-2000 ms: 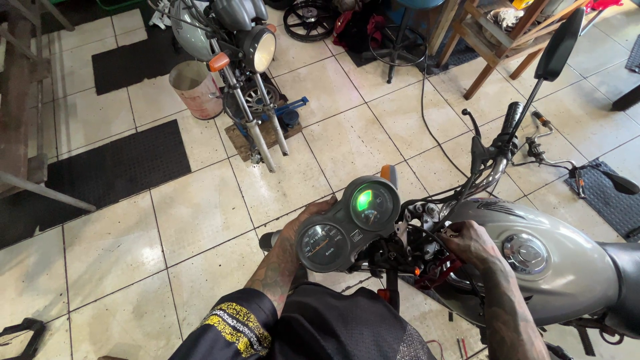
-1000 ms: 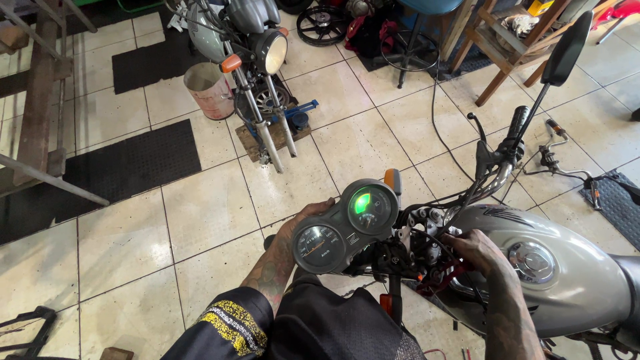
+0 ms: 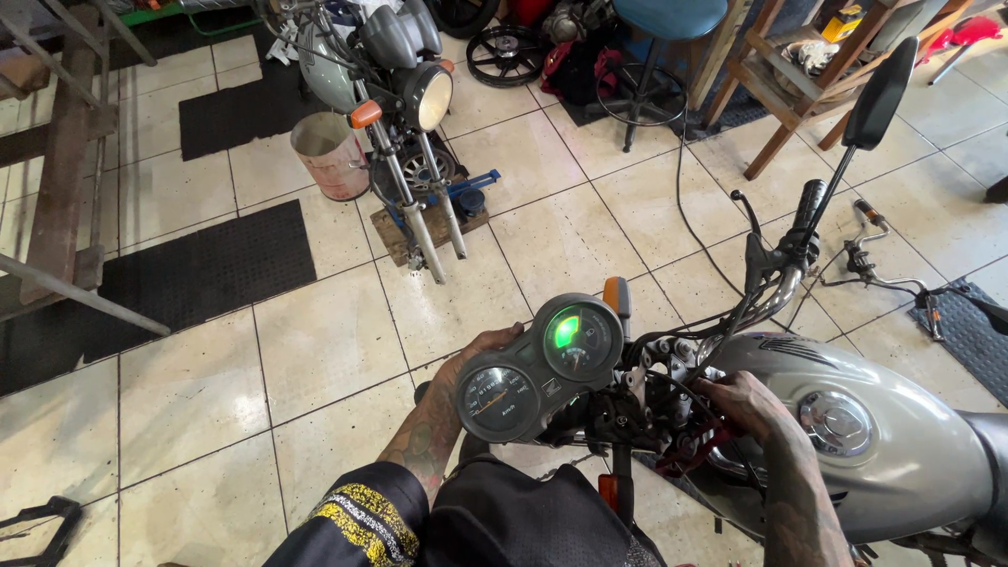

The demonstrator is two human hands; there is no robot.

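My left hand (image 3: 487,343) holds the motorcycle's instrument cluster (image 3: 539,368) from its far side; most of the fingers are hidden behind it. The cluster has two round dials, and a green indicator glows in the one nearer the handlebar. My right hand (image 3: 732,400) reaches in among the cables and wiring (image 3: 669,386) at the steering head, just in front of the silver fuel tank (image 3: 787,394). Its fingertips are hidden, so what they touch cannot be told. An orange turn signal (image 3: 617,298) sits beside the cluster.
The handlebar (image 3: 783,287) carries a mirror (image 3: 883,94) at the right. A second motorcycle (image 3: 394,102) without a front wheel, a bucket (image 3: 331,157), a blue stool (image 3: 669,17) and a wooden chair (image 3: 776,75) stand beyond. A detached handlebar (image 3: 874,260) lies on the floor.
My right hand has shifted slightly among the cables at the steering head. My left hand stays at the cluster, and the green light is lit throughout.
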